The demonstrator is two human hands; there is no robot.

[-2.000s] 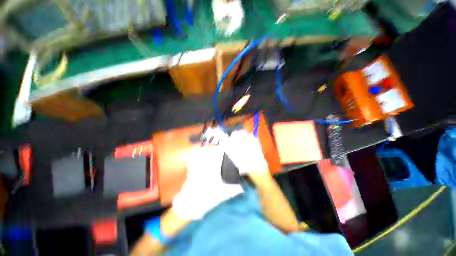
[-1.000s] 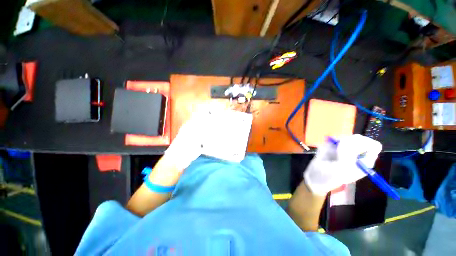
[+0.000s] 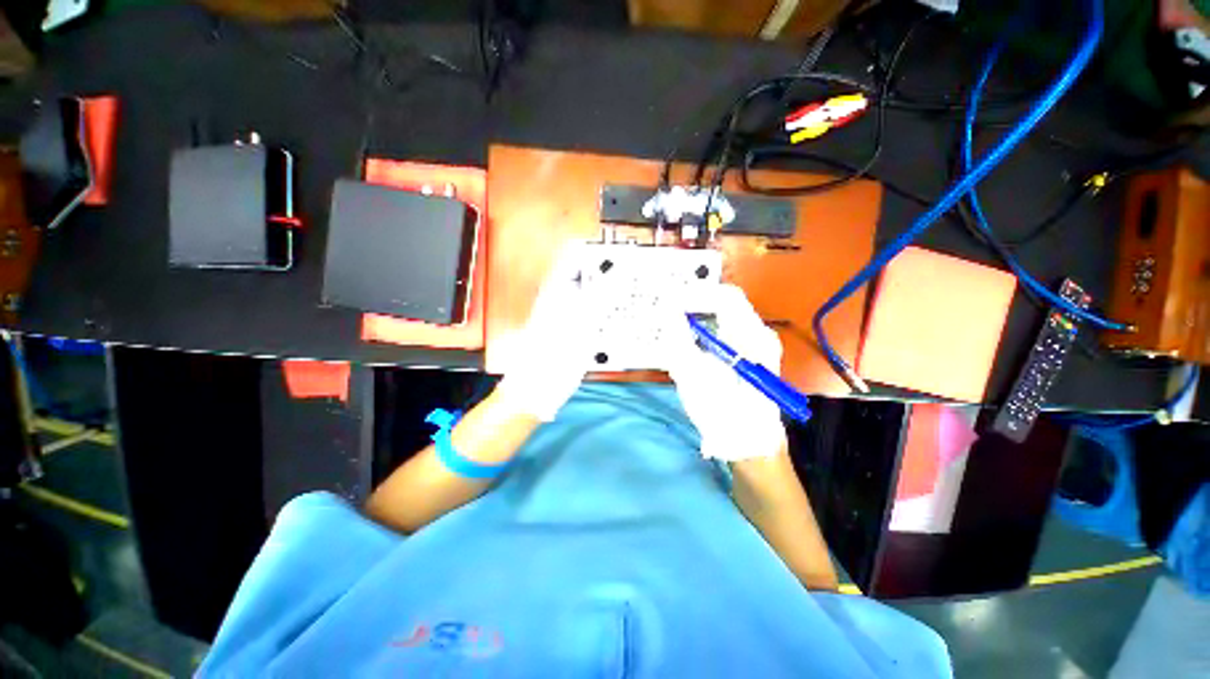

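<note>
A set-top box [image 3: 644, 305] lies pale underside up, with dark feet at its corners, over the orange mat [image 3: 518, 199]. My left hand [image 3: 547, 348], white-gloved with a blue band at the wrist, grips the box's left edge. My right hand [image 3: 730, 385], white-gloved, holds a blue marker pen [image 3: 759, 374] with its tip on or just above the box's right part. The right fingers are at the box's right edge. The silver plugs on the dark connector block [image 3: 763, 215] are just beyond the box's far edge; whether they are plugged in, I cannot tell.
Black set-top boxes [image 3: 398, 249] stand at left, one on a salmon foam pad [image 3: 425, 175]. At right are another pad [image 3: 936, 325], a remote control [image 3: 1042, 358], a looping blue cable [image 3: 955, 192] and an orange-brown switch box [image 3: 1161, 265]. Red, yellow and white plugs [image 3: 825, 117] lie behind the mat.
My right hand has moved left with the pen, from beside the right pad to the box. My left hand still holds the box. The view has shifted slightly.
</note>
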